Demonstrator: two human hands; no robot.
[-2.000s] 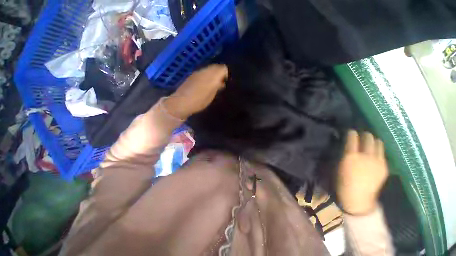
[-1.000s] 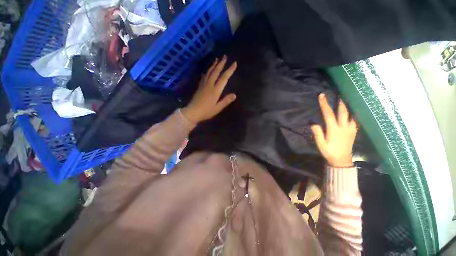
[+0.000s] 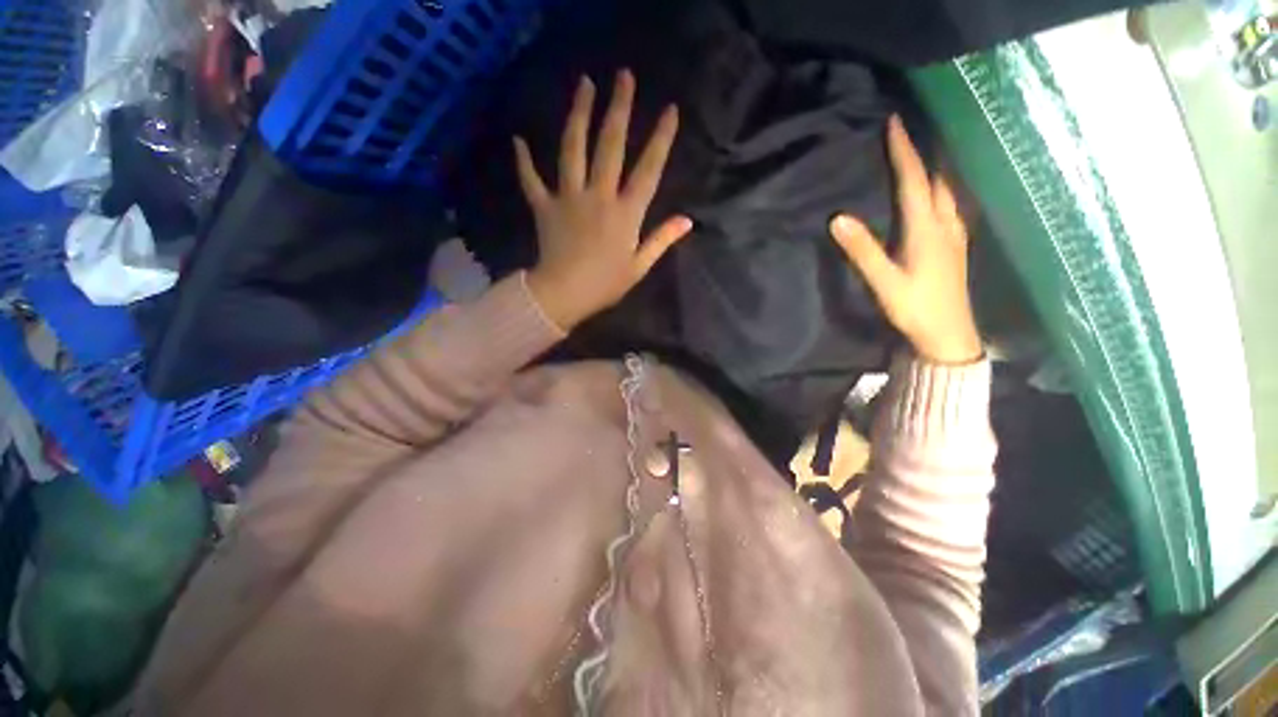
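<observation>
A black crumpled garment (image 3: 764, 266) lies across the lap, between the blue basket and the green table edge. My left hand (image 3: 596, 210) lies on it, palm down, with the fingers spread. My right hand (image 3: 918, 259) rests on its right part, with the thumb apart from the fingers. Neither hand grips anything. The fabric's far end runs up towards the top of the picture, where another dark panel (image 3: 953, 21) hangs over the table.
The blue plastic basket (image 3: 379, 91) stands at the left, with clear and white bags, red bits and a dark cloth (image 3: 301, 266) over its side. The white table with a green, ruler-marked edge (image 3: 1079, 266) curves along the right. A green bundle (image 3: 112, 588) lies lower left.
Both hands have moved up over the garment. My left hand has opened from a closed shape and spread its fingers. The view has shifted, with the basket further left.
</observation>
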